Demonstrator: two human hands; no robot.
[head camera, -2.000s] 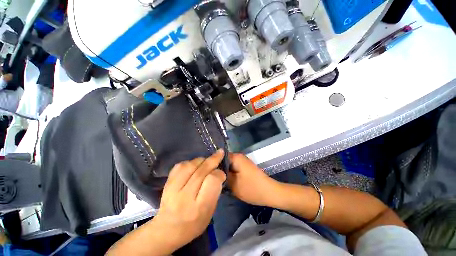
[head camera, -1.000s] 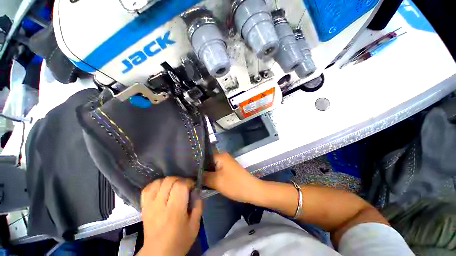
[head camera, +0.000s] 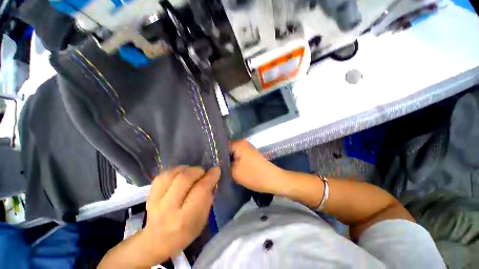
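Note:
A dark grey garment panel (head camera: 152, 100) with yellow and bluish-purple stitch lines runs from the presser foot area (head camera: 197, 55) down to my hands. My left hand (head camera: 181, 205) lies on the panel's lower part, its fingertips pinching the cloth beside the right stitch line. My right hand (head camera: 254, 167) grips the panel's right edge just in front of the table edge; its fingertips are partly hidden by the cloth. The needle area is blurred. The machine's orange-and-white warning label (head camera: 281, 68) is right of the panel, above the dark inset plate (head camera: 265, 111).
A stack of dark grey cut panels (head camera: 60, 152) lies on the left. Thin tools (head camera: 407, 17) lie at the upper right of the white table (head camera: 388, 79). Crumpled grey cloth (head camera: 451, 142) hangs low right. Blue cloth (head camera: 31, 247) shows at the lower left.
The view has shifted closer and lower, so the machine sits higher and is cut off. My left hand has shifted its fingers toward the right stitch line. Both hands remain on the cloth.

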